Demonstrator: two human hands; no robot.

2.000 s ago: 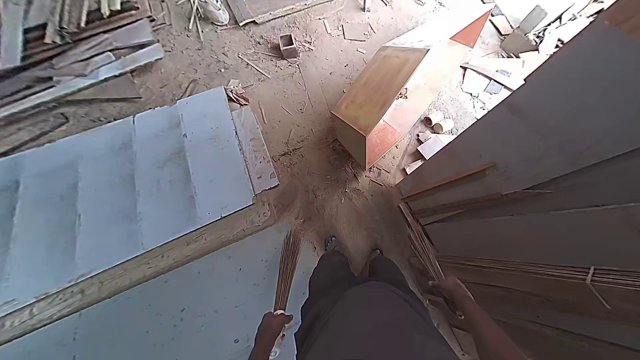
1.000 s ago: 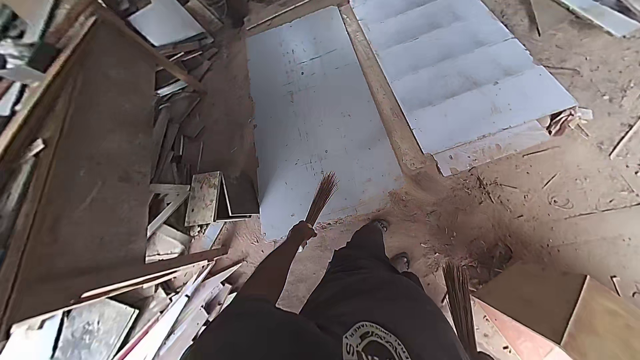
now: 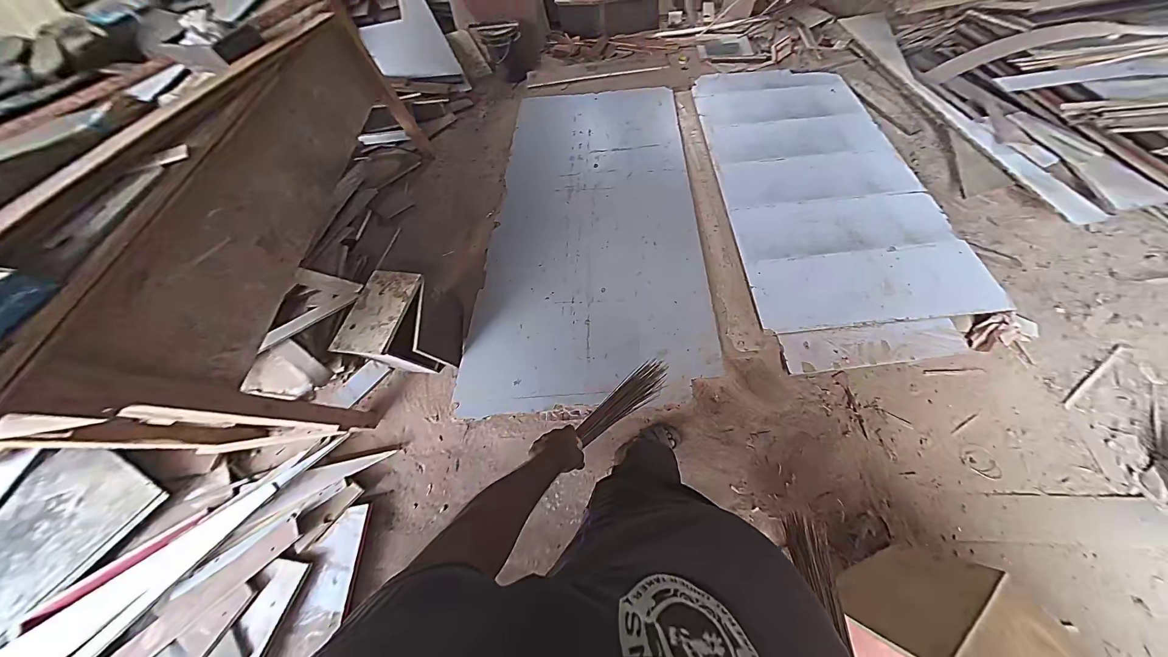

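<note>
My left hand point(image 3: 557, 449) is closed around the handle end of a stick broom point(image 3: 625, 401), whose bristles fan out over the near edge of a flat pale board point(image 3: 598, 255) on the dusty floor. A second stick broom point(image 3: 810, 557) shows at the lower right, beside my dark shirt, its bristles close to a wooden box-like piece point(image 3: 922, 598). My right hand is hidden, so its hold on that broom cannot be seen. Right of the flat board lies a pale panel with several raised, step-like strips point(image 3: 839, 210).
Wood offcuts point(image 3: 228, 557) are heaped at the lower left, below a large leaning brown panel point(image 3: 219, 228). A small open box point(image 3: 388, 315) stands left of the flat board. Long planks point(image 3: 1031, 137) are piled at the upper right. Dusty floor point(image 3: 1031, 447) stretches across the right.
The view has swung far round since the first frame. My right hand, seen on its broom two seconds ago, is out of sight; my left hand still grips the other broom.
</note>
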